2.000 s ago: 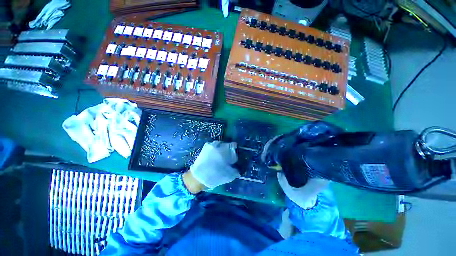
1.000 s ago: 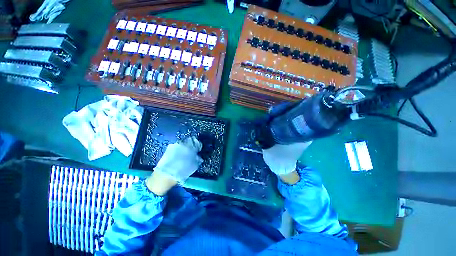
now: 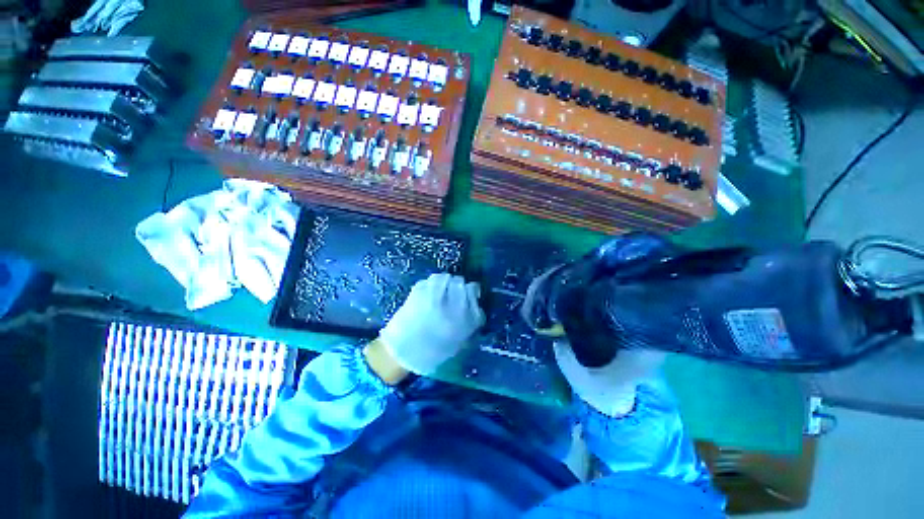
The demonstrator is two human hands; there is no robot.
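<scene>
The electric screwdriver (image 3: 709,309), a thick dark cylinder with a pale label, lies sideways over the mat, its front end over the black jig plate (image 3: 512,370). My right hand (image 3: 598,375), in a white glove with dark fingertips, is closed around its front part. My left hand (image 3: 434,319), in a white glove, is at the plate's left edge with its fingertips together; whether it holds a screw cannot be seen. The black screw tray (image 3: 355,269), full of silver specks, is left of the plate, partly behind my left hand. Small silver pieces show in the plate.
Red-brown trays (image 3: 334,122) with white-faced pieces stand behind; orange-brown trays (image 3: 608,112) with black parts stand right of them. A crumpled white cloth (image 3: 218,243) lies left. Silver ribbed bars (image 3: 86,91) are far left, striped rows (image 3: 187,411) lower left, a carton (image 3: 760,471) lower right.
My left hand has moved right, from over the screw tray to the plate. The screwdriver has swung from pointing up and right to lying sideways, covering the right part of the mat.
</scene>
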